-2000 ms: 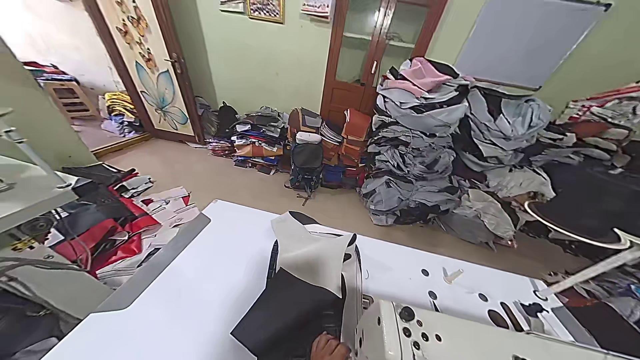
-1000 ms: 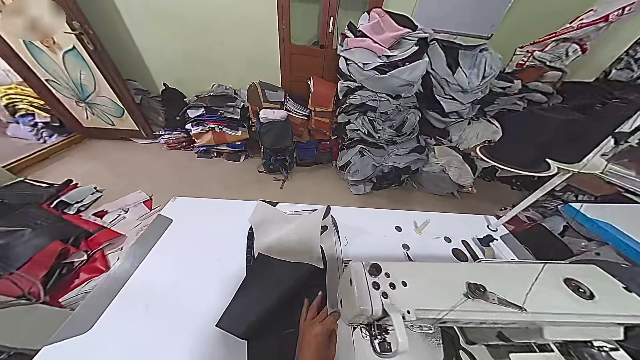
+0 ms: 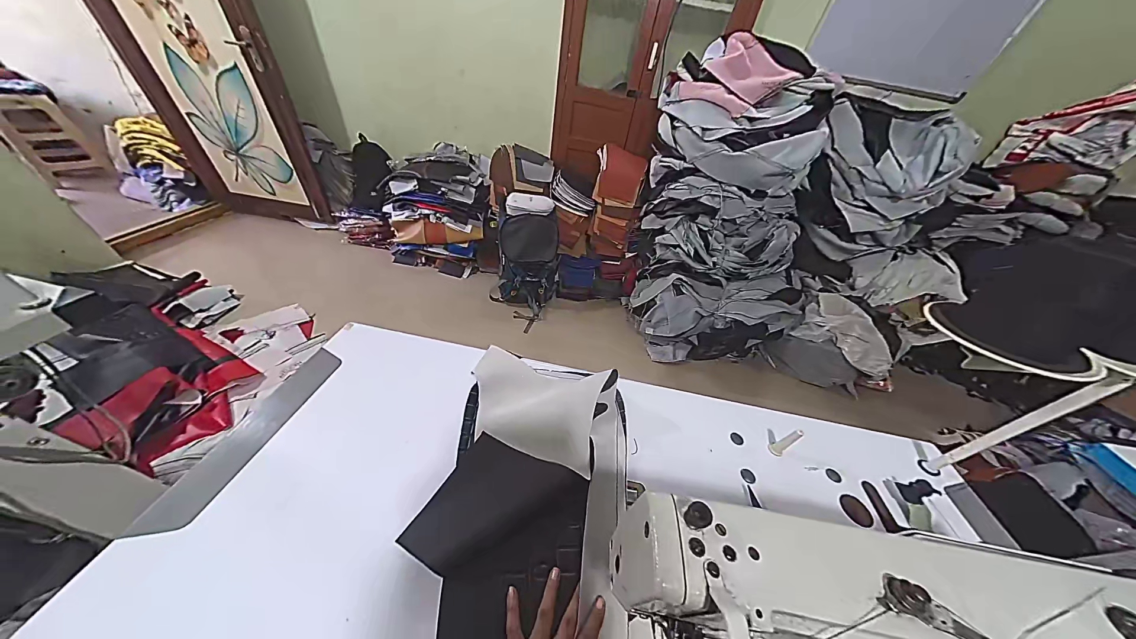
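Note:
At the bottom centre of the head view, my left hand (image 3: 552,612) lies palm down with its fingers spread on a black sheet of leather-like material (image 3: 506,497). A light grey piece (image 3: 537,404) lies at the far end of the black sheet, and a narrow grey strip (image 3: 603,524) runs along its right side, close to the fingertips. Right beside this work stands the white head of a sewing machine (image 3: 652,555); its needle area is not clear to see. My right hand is not in view.
The white table (image 3: 293,497) carries dark round pieces and a small pale spool-like object (image 3: 785,442) behind the machine. Red and black scraps (image 3: 177,373) are heaped at left. Beyond the table stand a backpack (image 3: 528,244) and tall piles of grey material (image 3: 719,231).
My left hand's fingers, bent at the bottom edge two seconds ago, are now spread flat on the black material. The view has shifted.

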